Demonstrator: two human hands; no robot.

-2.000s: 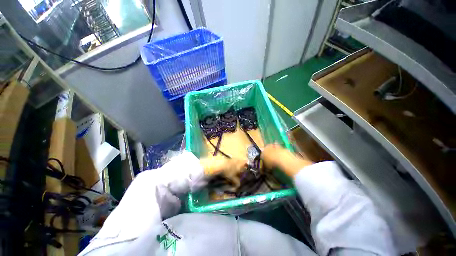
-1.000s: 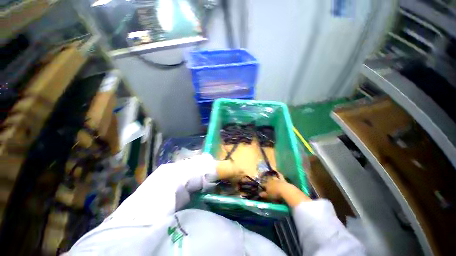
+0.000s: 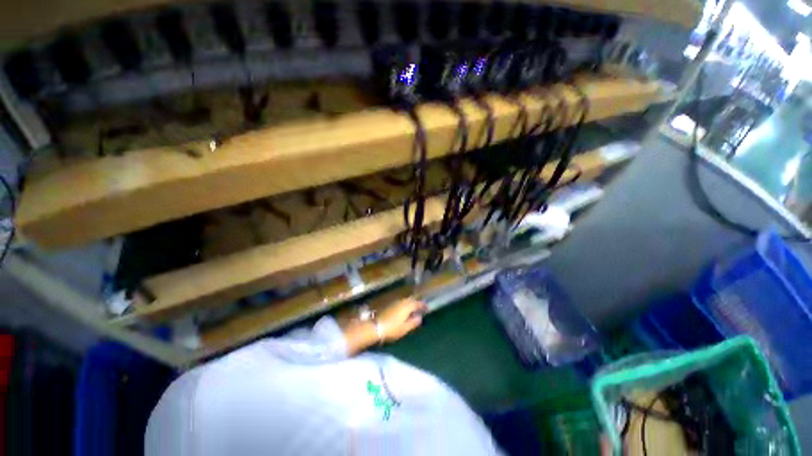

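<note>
My left hand (image 3: 401, 319) is in front of the rack's lower shelves, just below the hanging cable ends. It is small and blurred, and I cannot tell whether its fingers hold anything. My right hand is not in view. Black fan modules (image 3: 458, 69), some with lit blue-white LEDs, stand on the upper rack shelf (image 3: 267, 151). Their black cables (image 3: 418, 178) hang in loops over the shelf's thick tan front edge. The green crate (image 3: 681, 358), lined with clear film, is cut off at the lower right; dark coiled cables (image 3: 694, 414) lie in it on brown cardboard.
Black adapters (image 3: 227, 31) line the shelf back. Thin leads lie on the shelves. A film-lined basket (image 3: 543, 316) stands low beyond the hand. Blue crates (image 3: 757, 280) stand at the right by the wall, and another blue crate (image 3: 125, 392) at the lower left.
The view has swung left from the green crate to the rack. My left hand has left the crate and is at the rack; my right hand has gone out of view.
</note>
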